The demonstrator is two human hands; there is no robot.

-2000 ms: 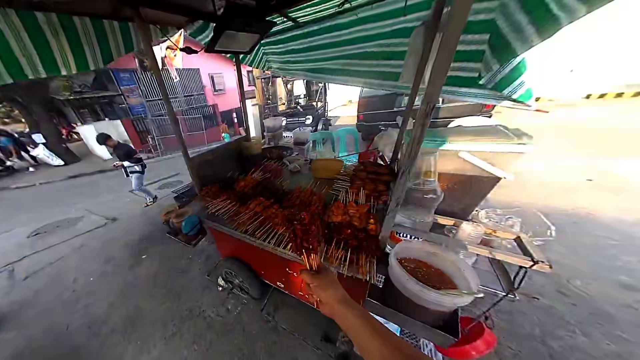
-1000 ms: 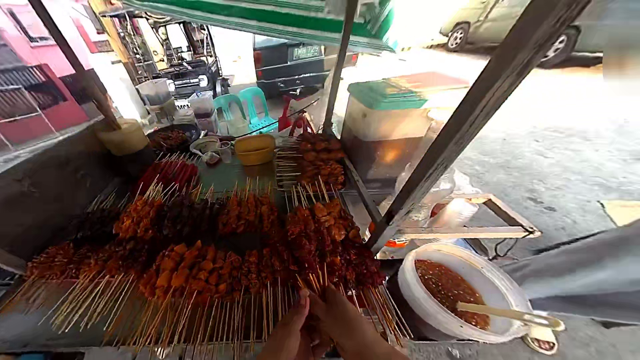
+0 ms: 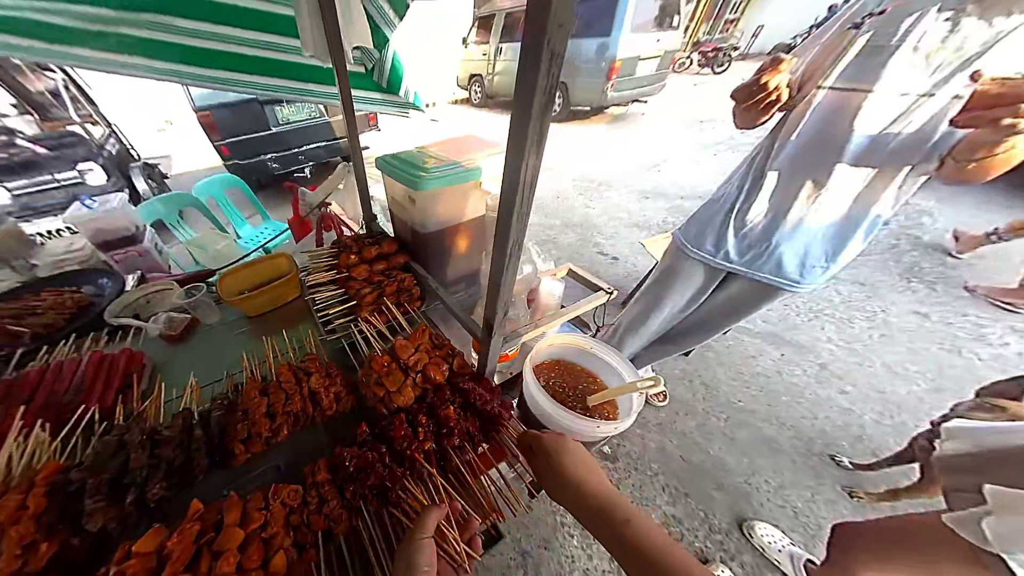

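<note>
Rows of glazed meat skewers (image 3: 292, 400) lie on the stall's tray, their bamboo sticks pointing toward me at the near edge. At the bottom centre, my left hand (image 3: 438, 542) has thumb and fingers around several bamboo stick ends. My right hand (image 3: 560, 466) is up and to the right of it, fingers closed at the stick ends of dark red skewers (image 3: 472, 408); its fingertips are partly hidden. Just beyond that hand is a white plastic tub (image 3: 624, 364) of reddish-brown sauce with bits in it (image 3: 564, 388), a pale ladle (image 3: 624, 392) resting inside.
A wooden post (image 3: 524, 184) rises beside the tub. Behind are a green-lidded drink container (image 3: 432, 216), a yellow plastic basin (image 3: 258, 284) and turquoise chairs (image 3: 232, 212). A person in a grey shirt (image 3: 832, 176) stands at right, near a dog (image 3: 920, 456). Red skewers (image 3: 76, 384) lie left.
My hands were close together at the stick ends one second ago and are now apart, the right one nearer the sauce tub. The view has swung right, bringing in the person in grey and the dog.
</note>
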